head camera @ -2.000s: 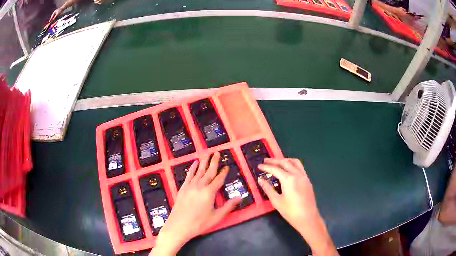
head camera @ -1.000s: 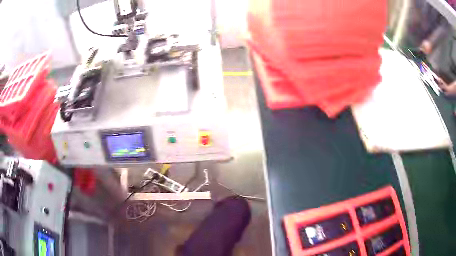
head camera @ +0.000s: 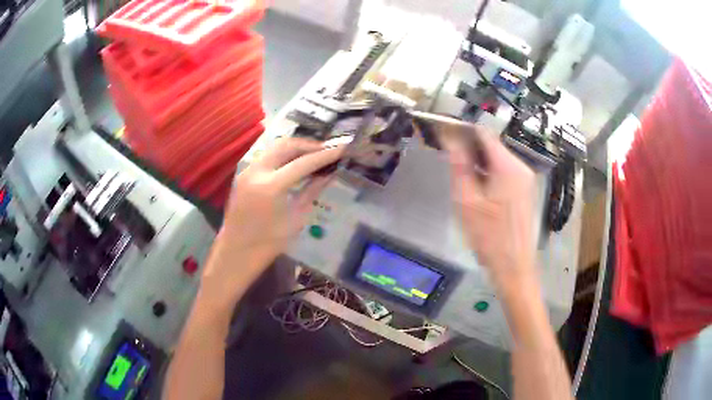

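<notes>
The bench-top machine (head camera: 414, 199) stands in front of me, with a dark fixture (head camera: 379, 148) on its left slide. My left hand (head camera: 269, 195) is at the left side of this fixture, its fingers reaching to the fixture's edge; whether it grips something there is not clear. My right hand (head camera: 500, 195) is blurred, above the machine just right of the fixture. It holds a dark slab with a light edge, which looks like a mobile phone (head camera: 457, 134). The blue touchscreen (head camera: 400, 271) is below the hands, between two green buttons.
Stacked red trays (head camera: 187, 101) stand behind the machine on the left, and another red stack (head camera: 667, 211) is on the right by the green belt (head camera: 617, 355). A second machine (head camera: 148, 258) is at the lower left. A black cable chain (head camera: 562, 191) runs beside the right slide. Cables lie below.
The view has swung from the belt and phone tray to the machine. Both hands, out of view one second ago, are now over the machine, the right one with a dark slab.
</notes>
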